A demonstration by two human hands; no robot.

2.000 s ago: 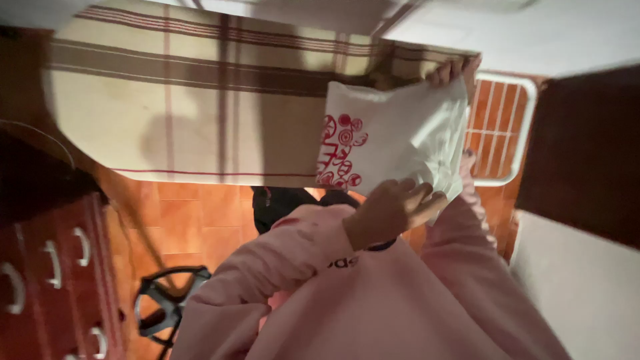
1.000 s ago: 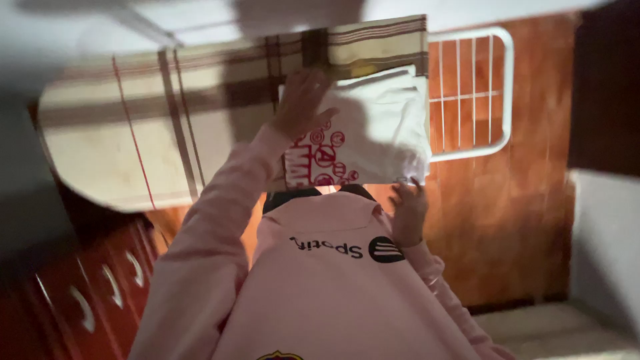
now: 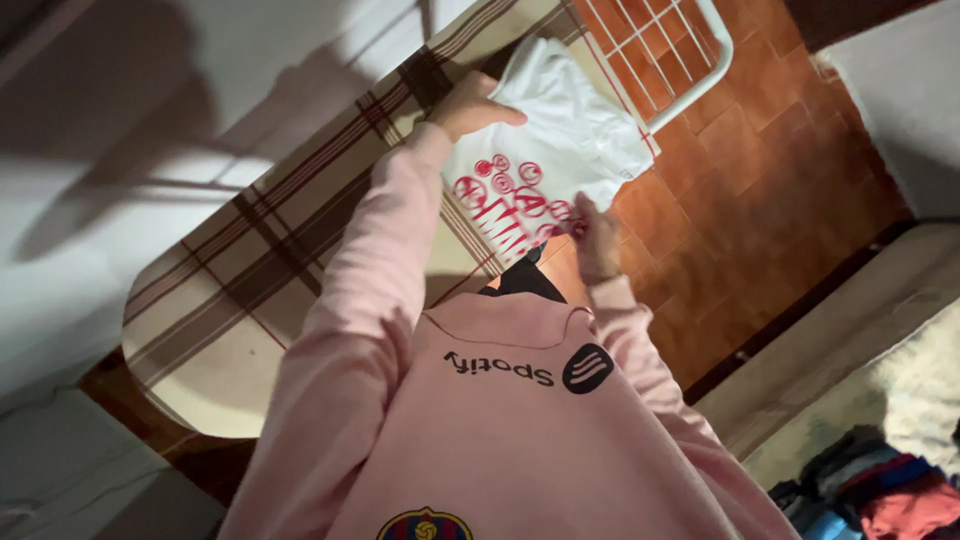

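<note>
A white cloth garment with red print (image 3: 555, 142), folded into a bundle, lies over the right end of a plaid-covered ironing board (image 3: 330, 187). At the garment's upper left edge, my left hand (image 3: 476, 109) grips it with the thumb on top and the fingers hidden behind the edge. My right hand (image 3: 596, 236) pinches the lower edge near the printed circles, just off the board's near side. Both arms wear pink sleeves.
A white wire rack (image 3: 694, 82) extends from the board's right end, above the reddish tiled floor (image 3: 675, 210). A pile of coloured clothes (image 3: 885, 480) lies at the lower right. A pale wall (image 3: 285, 90) runs behind the board.
The view has turned strongly. My left hand has gone from lying over the garment's left part to gripping its upper left edge. My right hand has moved from the right corner to the printed lower edge.
</note>
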